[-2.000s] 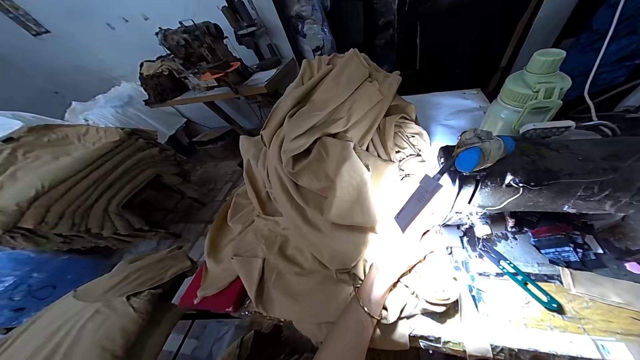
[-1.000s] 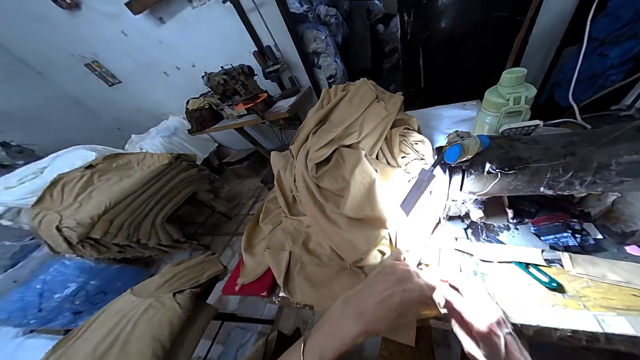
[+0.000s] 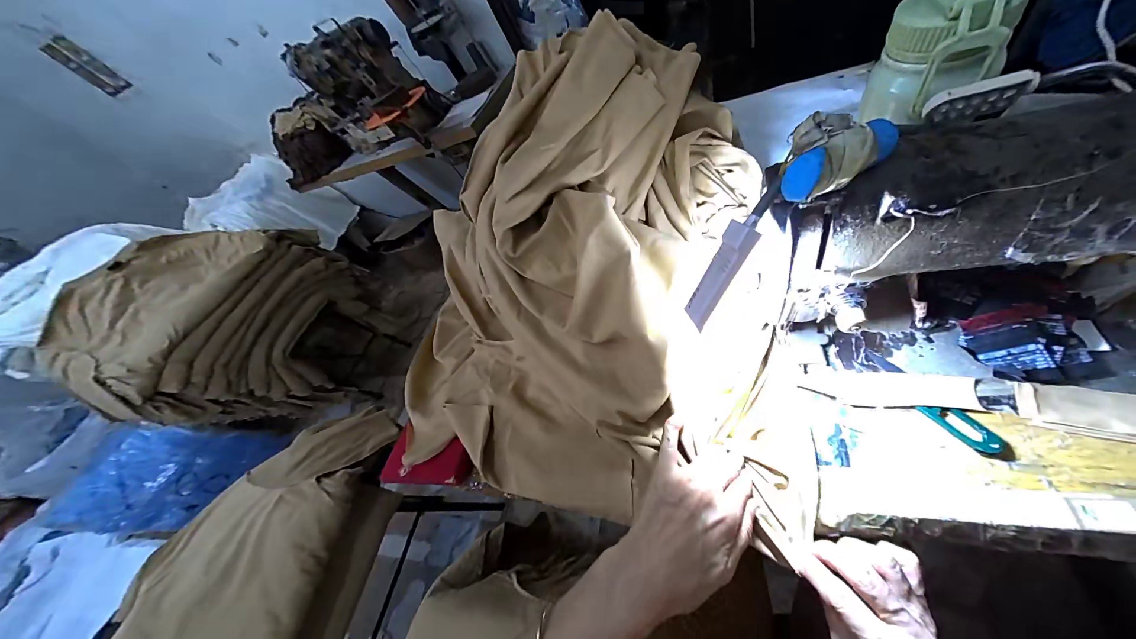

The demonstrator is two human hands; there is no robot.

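A large heap of tan fabric (image 3: 559,293) lies across the worktable beside a sewing machine (image 3: 994,186). Bright light from a lamp near the machine head washes out the cloth under it. My left hand (image 3: 701,515), with a thin bangle at the wrist, pinches the lower right part of the fabric. Close by on the right, my right hand (image 3: 874,577) holds the edge of the same cloth below the table's front edge. Between the two hands the fabric is gathered in folds. The needle area is lost in glare.
Stacked tan garments (image 3: 213,328) stand at left, above a blue plastic bag (image 3: 169,479). A green-handled tool (image 3: 967,430) and fabric strips (image 3: 1074,410) lie on the yellow tabletop (image 3: 1056,461). A light green jug (image 3: 923,62) stands behind the machine. Another machine (image 3: 355,80) sits on a shelf.
My right hand, not seen two seconds ago, has moved down to the table's front edge since a second ago. Fabric strips now lie by the green-handled tool, covering part of it.
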